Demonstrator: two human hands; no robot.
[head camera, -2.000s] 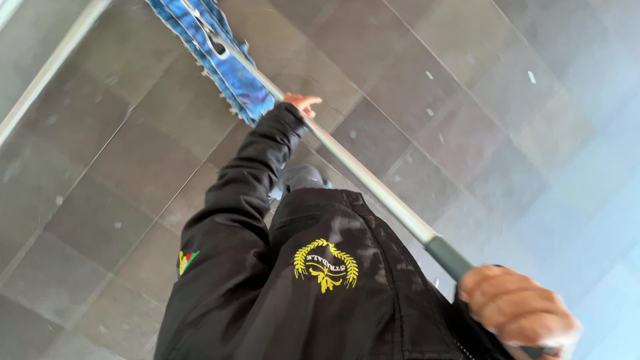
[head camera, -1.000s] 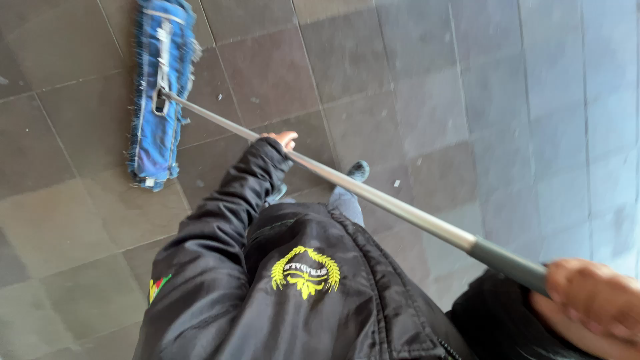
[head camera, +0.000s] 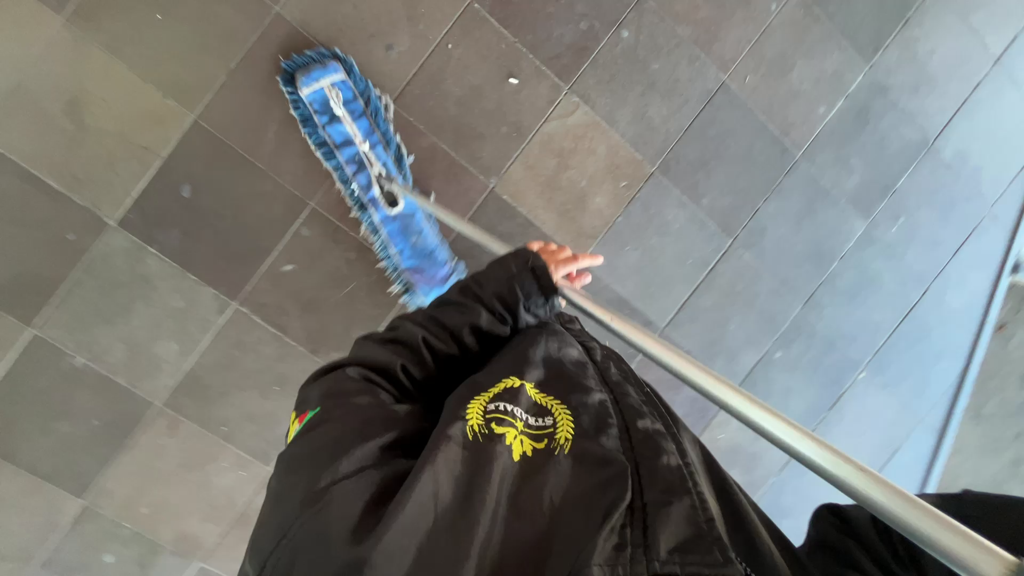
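Note:
A flat dust mop with a blue fringed head (head camera: 364, 152) lies on the tiled floor at the upper left of the head view. Its metal handle (head camera: 704, 368) runs diagonally from the mop head's swivel joint to the lower right corner. Around the middle of this handle is my left hand (head camera: 566, 264), some fingers extended to the right and the grip partly hidden by the black sleeve. My right hand is out of the frame; only its dark sleeve shows at the lower right, beside the handle. The handle's upper end is cut off.
Dark stone tiles (head camera: 216, 216) cover the floor around the mop. A small white scrap (head camera: 513, 80) lies to the right of the mop head. Along the right side runs a narrow straight edge (head camera: 972, 360), with a grey surface beyond it.
The mop head has turned relative to my body and is nearer my left sleeve. My right hand, on the handle's dark grip in both earlier frames, has left the view. The view has turned.

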